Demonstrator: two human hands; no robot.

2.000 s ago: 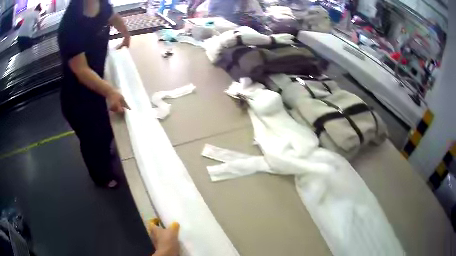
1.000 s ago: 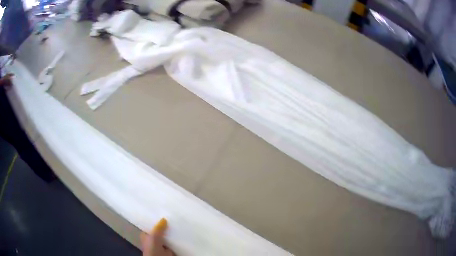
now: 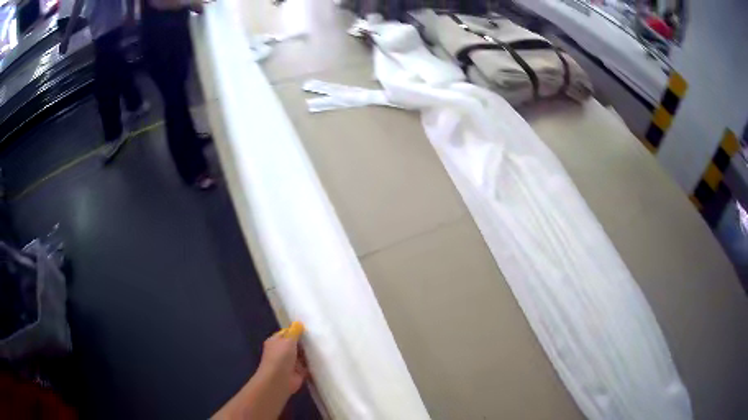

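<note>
A long white sheer curtain panel (image 3: 287, 193) lies folded in a narrow strip along the table's left edge. My left hand (image 3: 285, 359) pinches its left edge near the bottom of the view, with a yellow finger cot on a fingertip on top and the other fingers partly hidden below the edge. My right hand is not in view. A second white sheer panel (image 3: 533, 213) lies to the right, gathered and wrinkled at its far end. Flat white tiebacks (image 3: 348, 97) form a V beside it.
The beige table (image 3: 410, 246) has visible joints. A beige bundle with dark bands (image 3: 513, 61) lies at the far right. Two people, cut off at the top, stand at the far left. A grey bag (image 3: 41, 299) is on the left. Striped black-and-yellow posts (image 3: 666, 111) stand at the right.
The view has swung back left, showing the floor and people again. My left hand now grips the near panel at its outer edge rather than resting over it. The second panel lies as before.
</note>
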